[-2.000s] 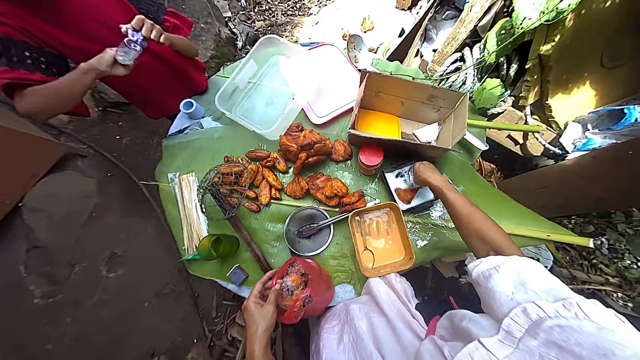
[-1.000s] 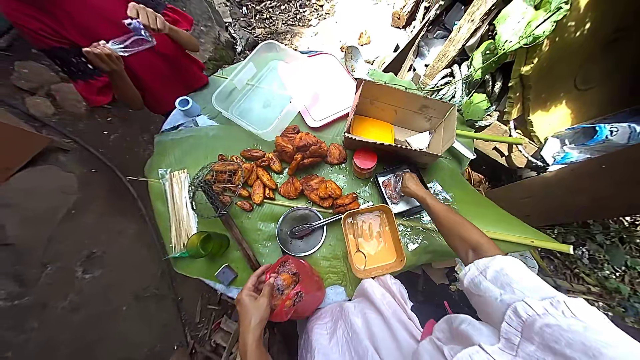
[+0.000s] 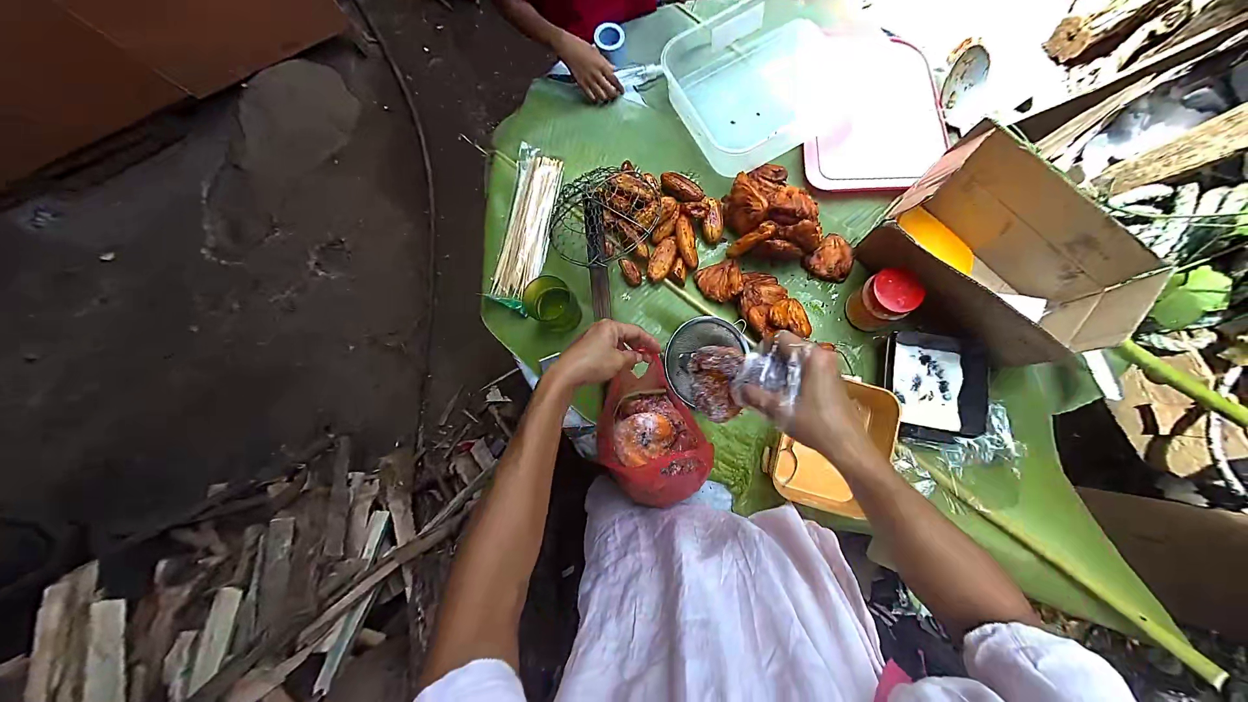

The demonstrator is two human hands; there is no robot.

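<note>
My left hand point(image 3: 606, 353) grips the rim of a red plastic bag point(image 3: 655, 478), which holds browned pieces of food dusted with white. Just right of the bag, my right hand point(image 3: 809, 395) is shut on a clear plastic piece point(image 3: 770, 375) with dark reddish food point(image 3: 715, 382) at its end. That food hangs over a round metal strainer point(image 3: 697, 336). Under my right forearm lies an orange plastic container point(image 3: 829, 458), partly hidden. Farther right sits a black-edged tray point(image 3: 936, 383) with a white sheet bearing dark bits. Fried brown pieces point(image 3: 775, 210) are heaped beyond the strainer.
Banana leaves point(image 3: 624, 127) cover the surface. Around it stand a cardboard box point(image 3: 1053, 234), a red-lidded jar point(image 3: 885, 298), a clear plastic tub point(image 3: 741, 97), bamboo skewers point(image 3: 527, 226), a wire skimmer point(image 3: 597, 219) and a green cup point(image 3: 552, 302). Another person's hand point(image 3: 590, 70) rests at the far edge.
My right hand has moved from the black-edged tray to beside the red bag, carrying food. The other person's hand, earlier holding a clear bottle, is down at the leaf edge. The view has shifted.
</note>
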